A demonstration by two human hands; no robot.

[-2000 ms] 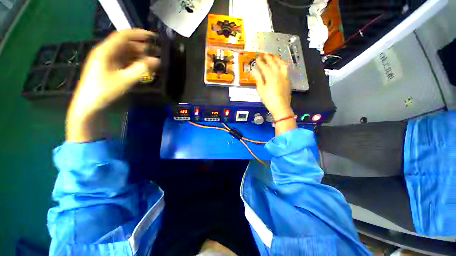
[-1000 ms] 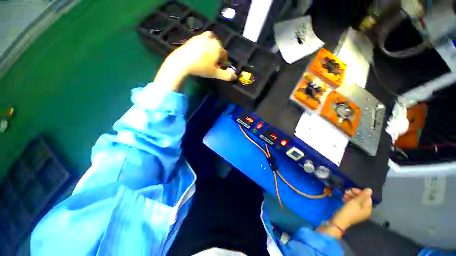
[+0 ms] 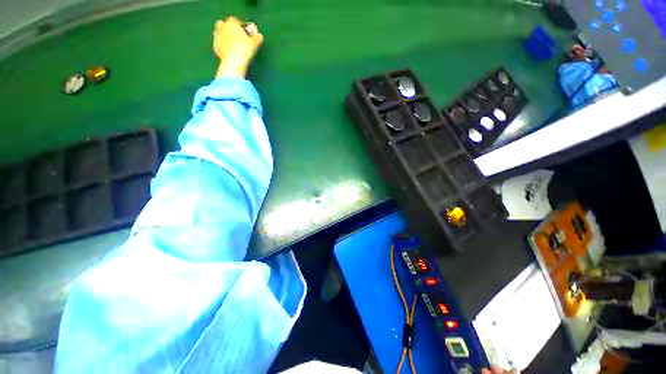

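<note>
My left hand reaches out over the far part of the green bench. A small round module shows at its fingertips. Only fingertips of my right hand show at the bottom edge, by the machine panel; the rest is cut off. The thick black compartment tray holds round modules in its far pockets and a yellow-gold part in a near pocket. A round module and a gold-coloured part lie together at the bench's far left.
An empty-pocketed black tray lies at left. A smaller tray with dark and white discs lies beyond. At right are the panel, a paper sheet, orange fixtures and the press head. Another person's blue sleeve shows.
The view has swung left over the green bench. My left hand has moved from the thick tray to the far bench. The press head now stands over the orange fixtures. My right hand is mostly out of view.
</note>
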